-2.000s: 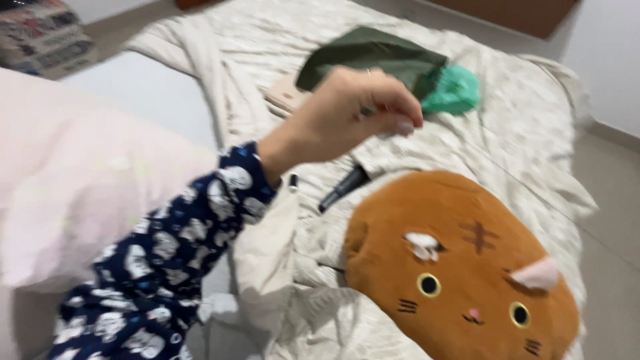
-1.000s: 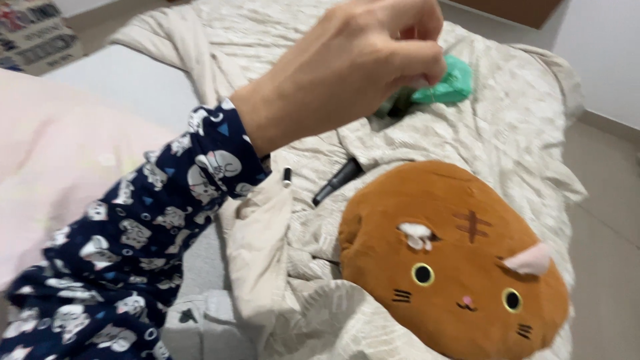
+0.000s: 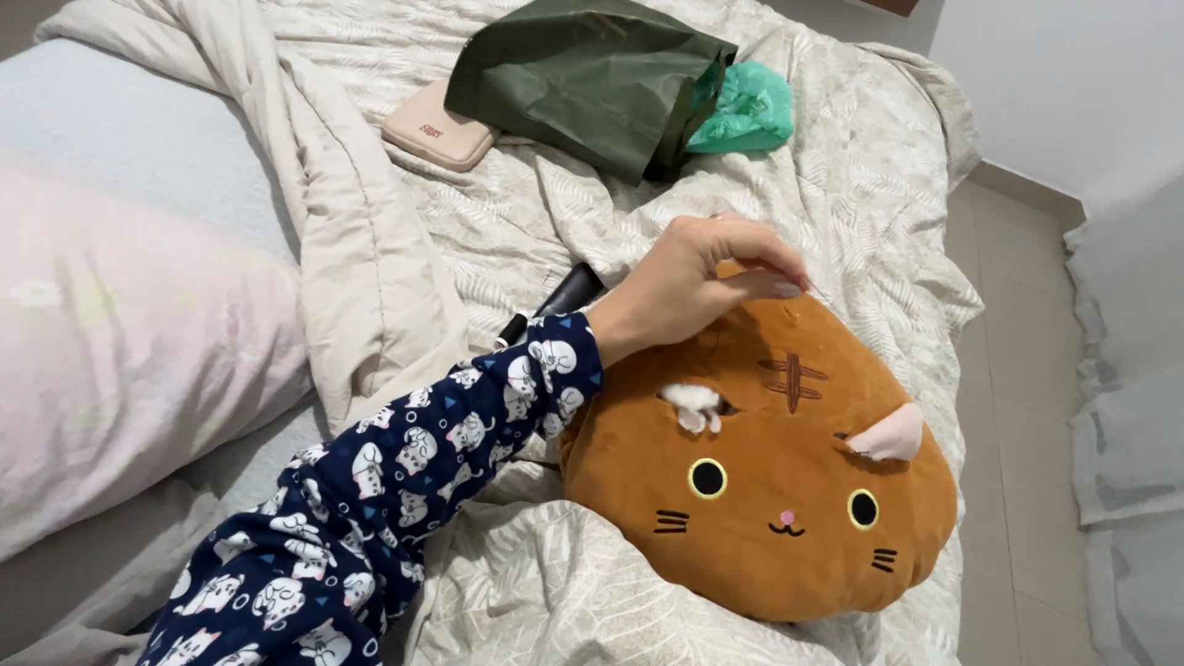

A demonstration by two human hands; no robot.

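Note:
My left hand (image 3: 717, 268), in a dark blue sleeve with white cats, is over the top edge of an orange cat-face plush cushion (image 3: 740, 532). Its thumb and fingertips are pinched on something very thin, which looks like a needle or thread; it is too fine to tell. White stuffing (image 3: 694, 407) pokes out of a hole above the cushion's left eye. A pink ear (image 3: 888, 433) stands up on the right side, and brown stitched stripes mark the forehead. My right hand is out of view.
A dark green bag (image 3: 592, 83) lies behind on the bed, over part of a beige zip pouch (image 3: 439, 129), with a teal plastic bag (image 3: 749, 111) at its mouth. A black tube-like item (image 3: 569, 291) and a small black-capped item (image 3: 511, 331) lie by my wrist. A pink pillow (image 3: 148, 342) is at left.
My left hand rose, then came down to the cushion's top edge, with its fingertips still pinched. The green bag and pouch, largely covered by the hand one second ago, show again.

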